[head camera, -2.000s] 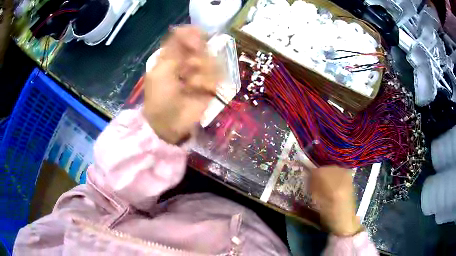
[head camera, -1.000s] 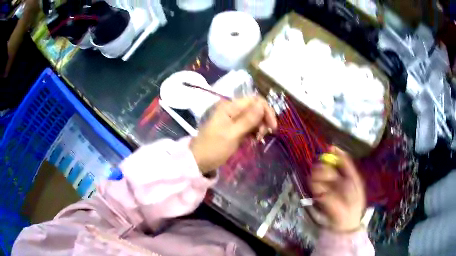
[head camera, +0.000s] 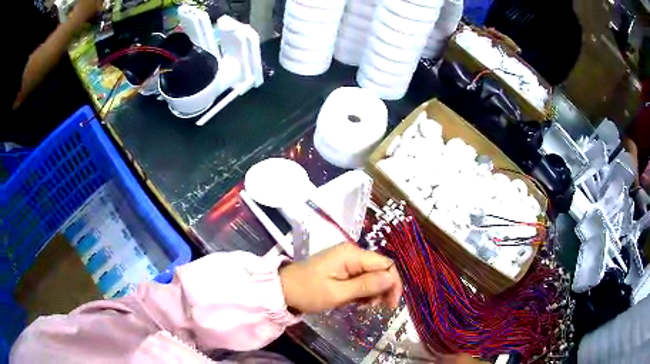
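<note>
A white housing (head camera: 278, 182) with a round cup, slim arms and a plate lies on the bench in front of me. A thin dark-red wire lead (head camera: 329, 219) runs from it towards my left hand (head camera: 346, 281). My left hand's fingers are curled together, apparently around this lead; the grip itself is partly hidden. A bundle of red and blue wire leads (head camera: 456, 306) with white plugs (head camera: 388, 222) lies right of this hand. My right hand (head camera: 456, 359) is blurred and almost wholly cut off by the bottom edge, so its hold cannot be seen.
A carton (head camera: 456, 261) of small white parts stands beyond the wires. A white round piece (head camera: 351, 126) and stacked housings (head camera: 399, 46) stand behind. Units with black shells (head camera: 187, 77) are far left. A blue crate (head camera: 93, 153) is left; another person's arm (head camera: 50, 53) is upper left.
The view has shifted, showing more of the bench's far side. The white housing shows more fully beside my left hand. My right hand has dropped almost out of the picture.
</note>
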